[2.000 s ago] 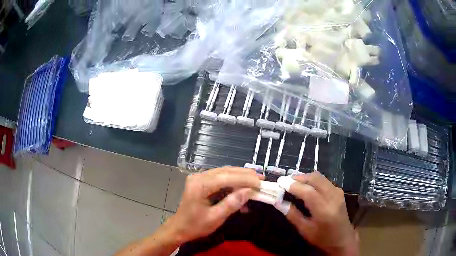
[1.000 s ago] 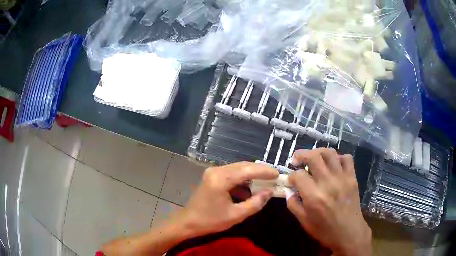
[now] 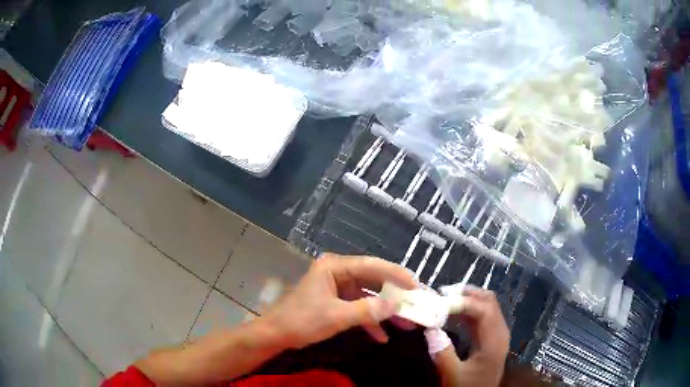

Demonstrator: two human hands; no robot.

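A cream-white housing (image 3: 418,307) is held between both hands near the wearer's body, slightly blurred. My left hand (image 3: 333,298) grips its left end with thumb and fingers, and a thin white stem sticks out there. My right hand (image 3: 475,321) holds its right end; white coverings show on some right fingertips. Just beyond the hands, the clear blister tray (image 3: 321,219) holds rows of stemmed parts (image 3: 405,208) with grey-white bars. The hands hide the tray's near edge.
A stack of white sheets (image 3: 231,121) lies left of the tray. A blue tray (image 3: 91,79) sits at the left table edge. Clear bags with translucent pieces (image 3: 337,29) and cream pieces (image 3: 560,128) lie behind, partly over the tray. Another ribbed tray (image 3: 590,340) is at right.
The view has turned, so the table now slants down to the right. Both hands still hold the housing, which is now tilted down to the right; the right fingers have shifted on it.
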